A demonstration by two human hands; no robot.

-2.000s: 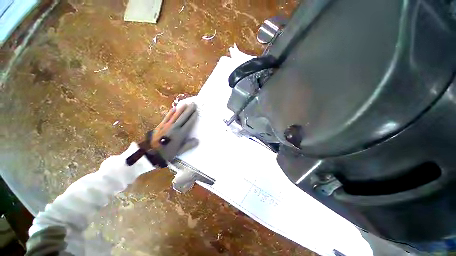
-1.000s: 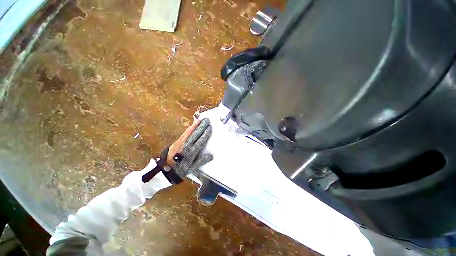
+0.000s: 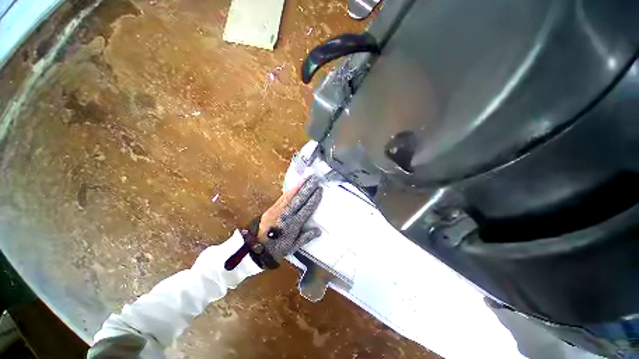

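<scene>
The dark motor body of the cutting machine [image 3: 490, 84] fills the right side, with a black curved lever [image 3: 340, 49] at its left edge. A white fabric lay [image 3: 406, 273] runs from under the machine front to the lower right. My left hand [image 3: 291, 217], in a grey mesh glove with a dark wrist strap, lies flat on the narrow upper-left end of the lay, close to the machine's front. A silver clamp [image 3: 314, 282] grips the lay's lower edge below the hand. The blade cannot be made out clearly. My right hand is not in view.
The worn brown table [image 3: 154, 133] spreads to the left. A beige rectangular strip [image 3: 253, 22] lies at the top. A rounded metal part [image 3: 362, 7] shows at the top edge, left of the machine. Small white scraps dot the table.
My left hand now lies nearer the machine's front. The hand, clamp and lay's end have shifted right and down in view. Less fabric shows beyond the fingertips than at first.
</scene>
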